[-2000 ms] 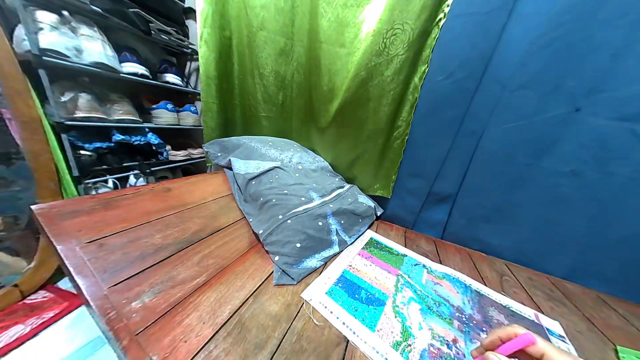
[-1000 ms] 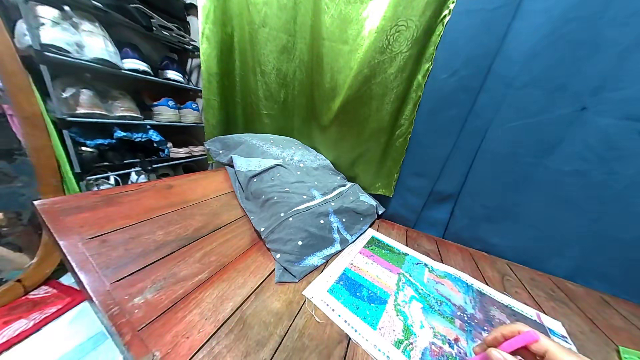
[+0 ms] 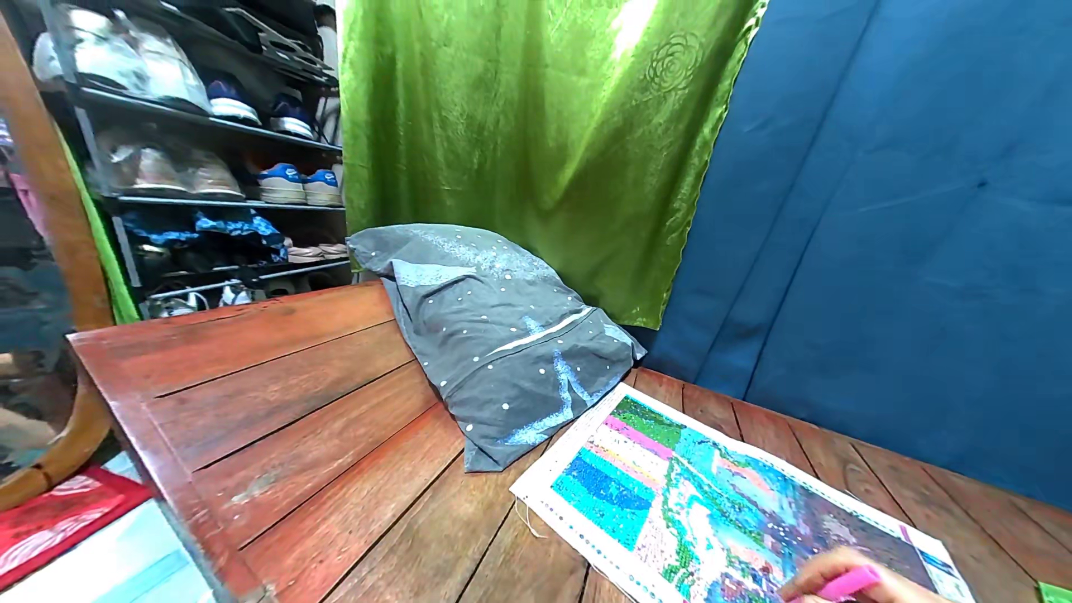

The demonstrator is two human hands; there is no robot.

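Observation:
A diamond painting canvas (image 3: pixel 695 494) with a multicoloured picture and white borders lies flat on the wooden platform (image 3: pixel 335 419). At the lower right, my right hand (image 3: pixel 846 576) is over the canvas's near part, its fingers closed around a pink pen-like tool (image 3: pixel 850 581). The tool's tip and part of the hand are hidden or cut off by the frame's lower edge. My left hand is not in view. Beyond the canvas's left corner rests a grey pillow (image 3: pixel 511 335) with white dots and pale blue shapes.
Behind the platform hang a green curtain (image 3: pixel 519 151) and a blue cloth (image 3: pixel 904 234). A shoe rack (image 3: pixel 226 201) stands at the left, near a wooden-framed mirror (image 3: pixel 79 293). A red patterned cloth (image 3: pixel 67 519) lies below. A green object (image 3: pixel 1053 593) shows at the lower right edge.
My right hand, with the pink tool, has shifted slightly over the canvas. The canvas and pillow stay in place.

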